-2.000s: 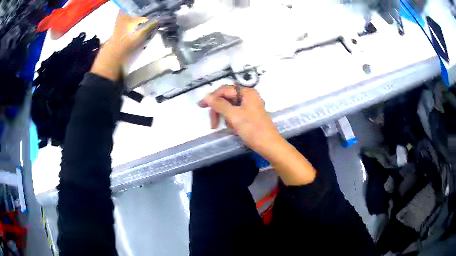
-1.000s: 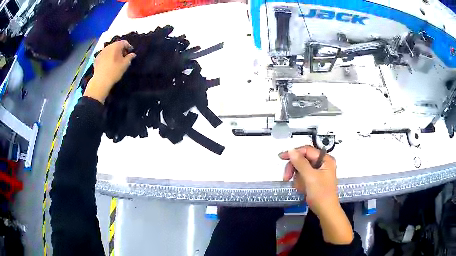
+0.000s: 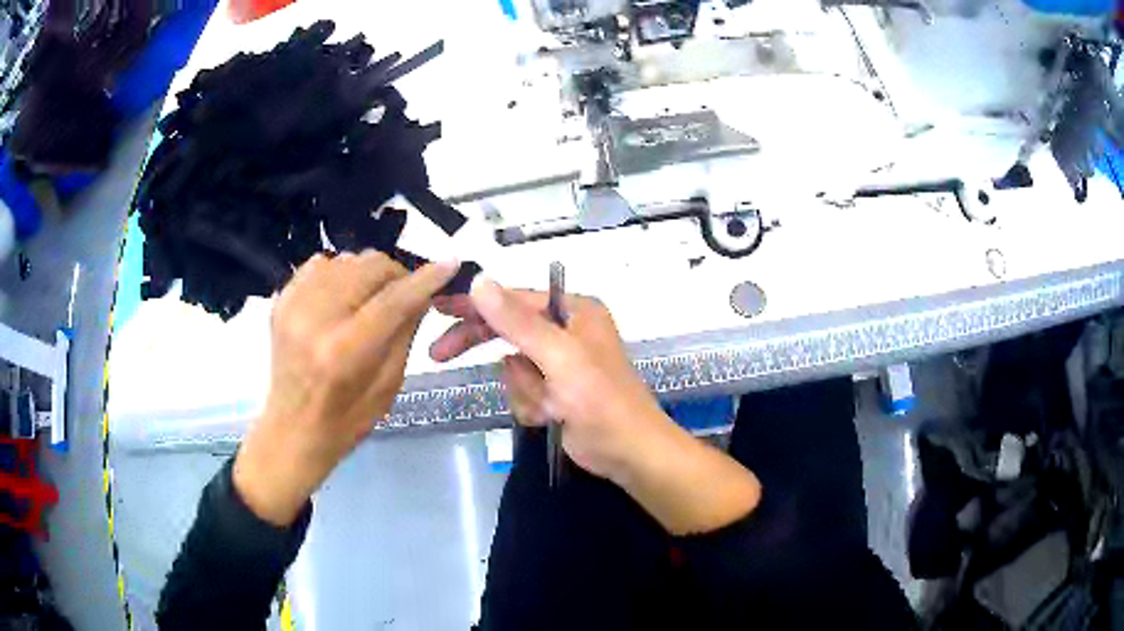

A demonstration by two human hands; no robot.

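A black strip is pinched at its end by my left hand, just in front of the pile. My right hand meets it there, its thumb and fingers at the strip's end. The right hand also holds slim metal tweezers, tucked upright through the palm. The shaggy black pile of strips lies on the left of the white table, with several loose ends pointing right. How much of the strip lies under my left hand is hidden.
The sewing machine's needle area and engraved plate are at the top centre. The white table's edge carries a printed scale. An orange-red item shows at the top left. Grey-black fabric is at the lower right.
My left hand has moved from the pile's far left down and right to the table front, now with a strip end. My right hand has come left to meet it. The view has shifted.
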